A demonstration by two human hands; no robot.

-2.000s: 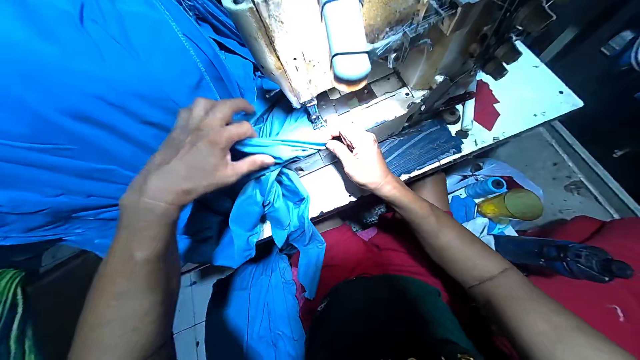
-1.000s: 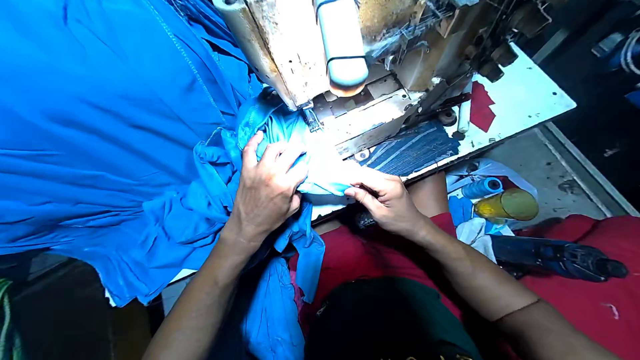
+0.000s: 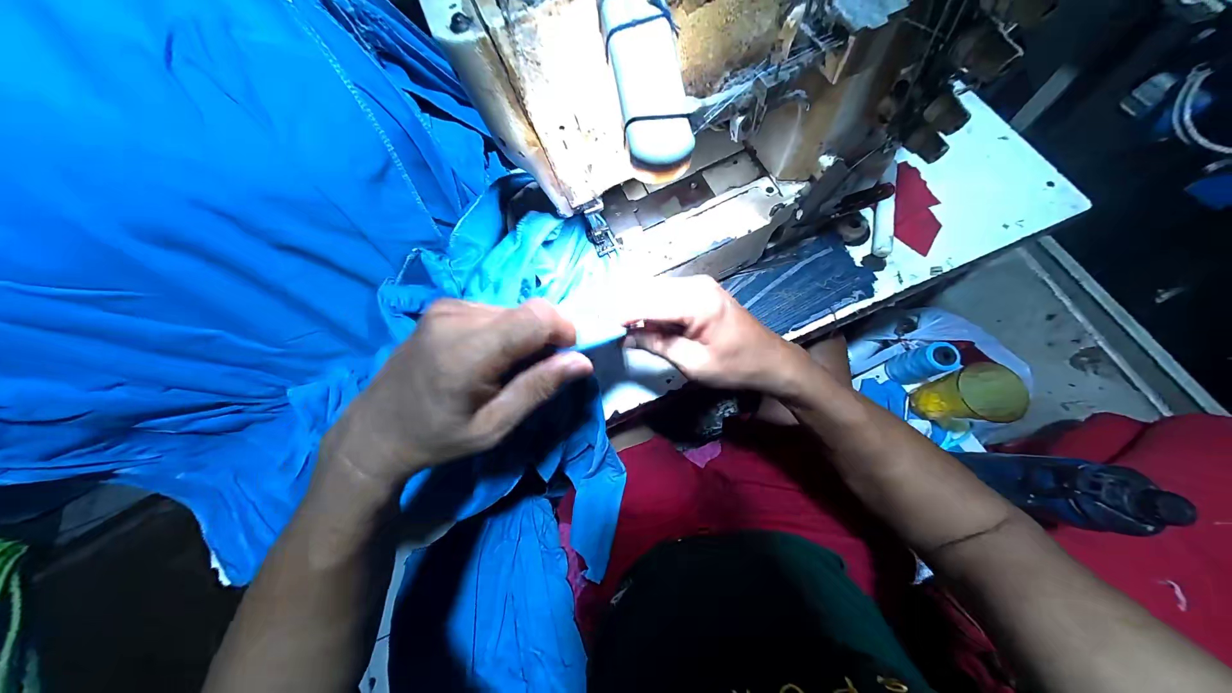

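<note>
Blue fabric [image 3: 241, 221] spreads over the left side and bunches beside the sewing machine's presser foot [image 3: 601, 231]. My left hand [image 3: 472, 375] pinches an edge of this fabric between thumb and fingers, just below the foot. Close on its right, my right hand [image 3: 712, 332] grips the same edge with its fingertips; glare hides part of the cloth between the hands. The worn sewing machine [image 3: 549, 96] stands above both hands. A narrow blue strip [image 3: 599, 500] hangs down below them.
On the white table [image 3: 1020, 183] lie a red cloth scrap [image 3: 914, 209] and dark striped denim [image 3: 804, 284]. Right of my right forearm are a blue thread cone [image 3: 922, 363] and a yellow translucent cup [image 3: 972, 393]. Red fabric [image 3: 1136, 558] covers the lower right.
My left hand has moved down from beside the presser foot, where it was two seconds ago. The blue fabric has bunched up left of the foot, and the hanging loops below have shifted.
</note>
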